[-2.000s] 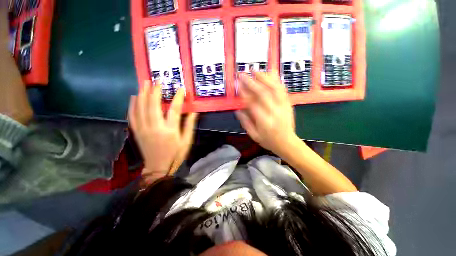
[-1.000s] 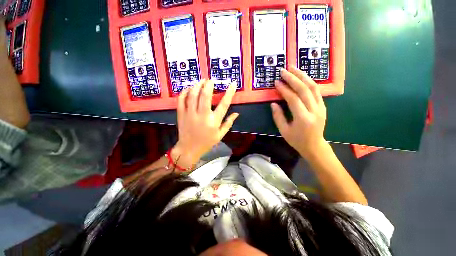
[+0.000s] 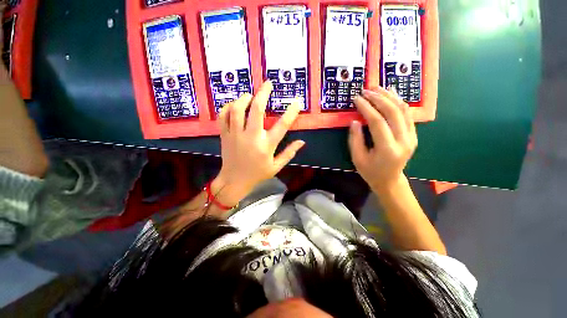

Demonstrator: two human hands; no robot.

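Note:
An orange-red phone tray point(image 3: 168, 129) lies on the green bench, with several lit keypad phones in its near row. The two left phones point(image 3: 168, 56) show blue-topped screens. The middle phone point(image 3: 286, 37) and the one right of it point(image 3: 345, 37) show "*#15". The rightmost phone point(image 3: 400, 37) shows "00:00". My left hand point(image 3: 252, 140) has spread fingers on the middle phone's lower keys and near the phone left of it. My right hand point(image 3: 385, 133) has its fingers at the lower keys of the two right phones. Neither hand grips anything.
The green bench top point(image 3: 479, 93) extends right of the tray. Another orange-red tray point(image 3: 23, 62) with dark phones is at the far left. A neighbour's arm point(image 3: 18, 124) and grey-green trousers are at the left. A small orange-red piece point(image 3: 442, 186) shows below the bench edge.
My hands moved right from their earlier places along the near row. The middle phone and the one right of it now show "*#15" where their screens were nearly blank.

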